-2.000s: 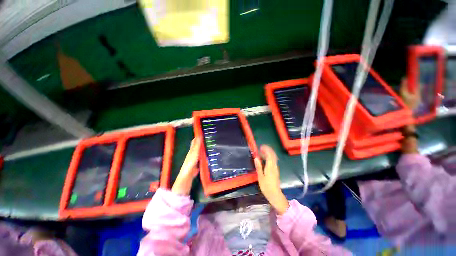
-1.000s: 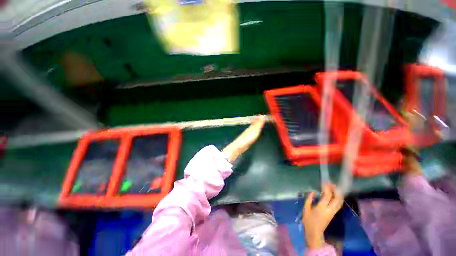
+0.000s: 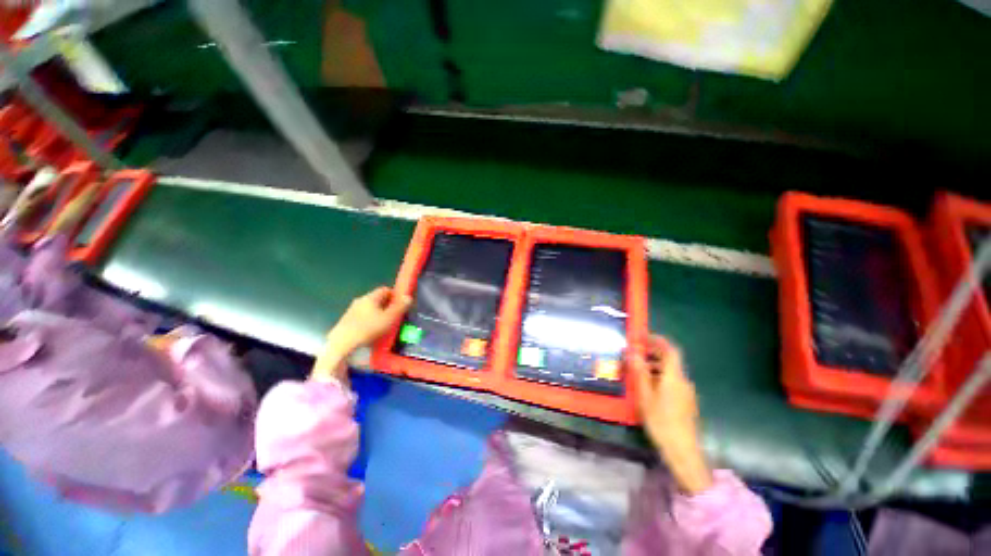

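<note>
Two tablets lie side by side in red-orange foam trays on the green bench. The left tablet (image 3: 462,293) and the right tablet (image 3: 571,310) have dark screens with green and orange squares in the lower corners. My left hand (image 3: 369,324) grips the left outer edge of the left foam tray (image 3: 413,261). My right hand (image 3: 667,402) is against the right outer edge of the right foam tray (image 3: 639,282). The trays touch each other.
Stacked trays with a tablet (image 3: 858,293) stand at the right, beside white cables (image 3: 924,358). A neighbour in a pink smock (image 3: 109,380) holds trays at the far left. A grey post (image 3: 283,98) rises behind the bench. A yellow sheet (image 3: 712,33) hangs on the green wall.
The view has swung left. The single tray my hands held two seconds ago is no longer between them. My left hand has left the stack's side, my right hand the cables; both now hold the tray pair.
</note>
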